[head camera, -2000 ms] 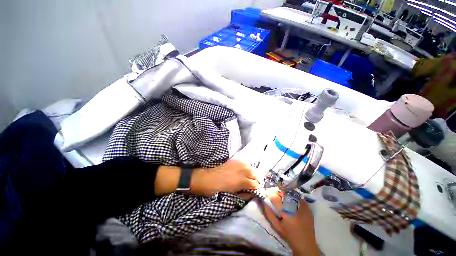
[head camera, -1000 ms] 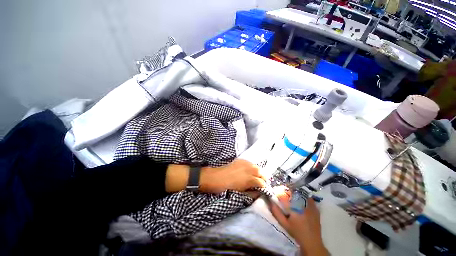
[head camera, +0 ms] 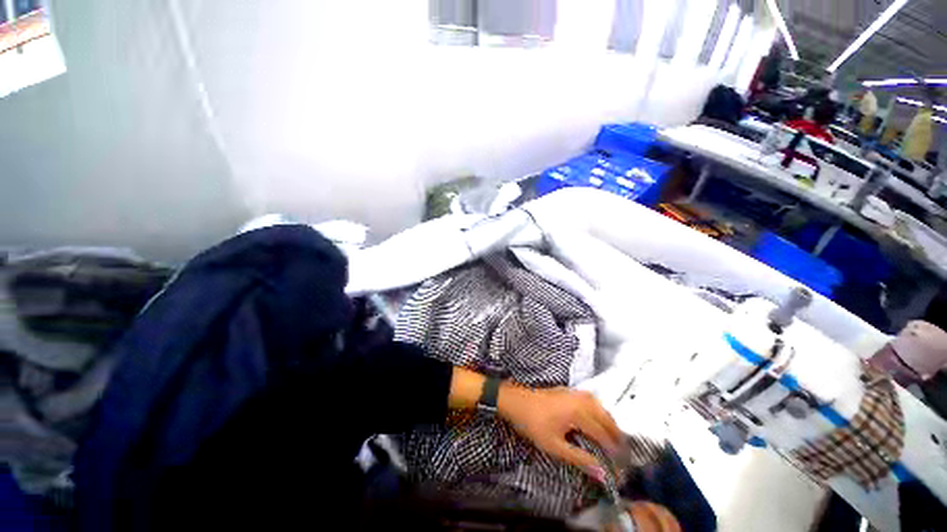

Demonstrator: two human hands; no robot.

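Observation:
The checked black-and-white garment (head camera: 498,322) lies heaped on the table left of the sewing machine (head camera: 774,379), with white lining (head camera: 447,249) behind it. My left hand (head camera: 561,424), with a dark watch band at the wrist, is closed on an edge of the checked cloth, in front of and left of the machine head. My right hand (head camera: 652,516) is small, blurred and cut off by the bottom edge, just below the left fingertips. A narrow pale and dark edge runs between the hands; whether the right fingers grip it is unclear. No hand touches the needle area.
A navy garment (head camera: 234,312) is heaped at left, beside grey cloth (head camera: 62,343). Plaid cloth (head camera: 862,436) hangs on the machine arm, with a pink thread cone (head camera: 919,350) behind. Blue crates (head camera: 607,175) stand by the white wall. More machine tables stand at the back right.
The view has swung left and up. Both hands and the cloth edge have come away from the needle toward the wearer. The phone and most of my right hand have left the picture.

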